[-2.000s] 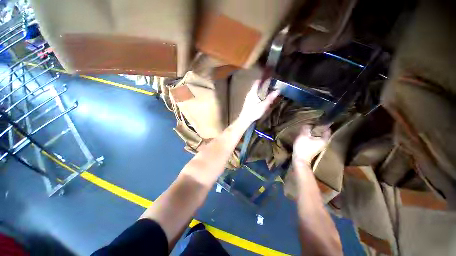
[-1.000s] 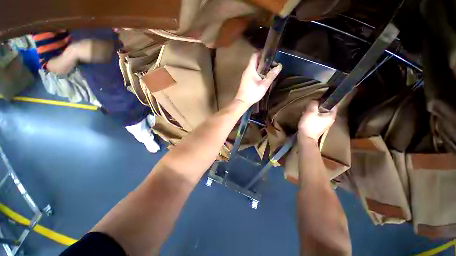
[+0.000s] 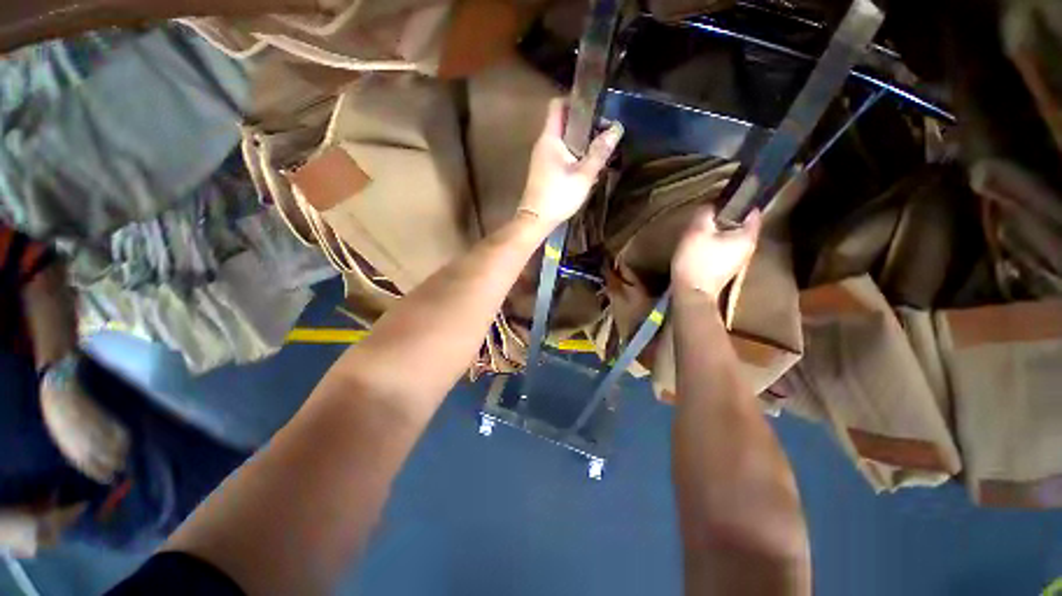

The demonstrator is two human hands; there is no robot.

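A rolling bag rack [image 3: 804,111] stands in front of me, with casters on its base at the bottom centre. My left hand [image 3: 564,175] is closed around its left upright. My right hand [image 3: 713,250] is closed around its right upright, lower down. Tan tote bags [image 3: 402,215] with orange-brown patches hang on the left side of the rack. More tan tote bags [image 3: 891,384] hang on the right side. Bag parts at the top edge are close to the camera and cut off. The inside of the rack is dark.
Grey-green bags or cloth pieces [image 3: 128,140] hang at the upper left, beside the tan bags. A person [image 3: 87,431] in dark clothing is at the left edge, partly cut off. A yellow line [image 3: 326,335] crosses the blue-grey floor [image 3: 489,524] behind the rack.
The view has swung past the bare rack at left, which is gone. Grey-green pieces now fill the upper left and the person is closer. Both hands stay on the uprights.
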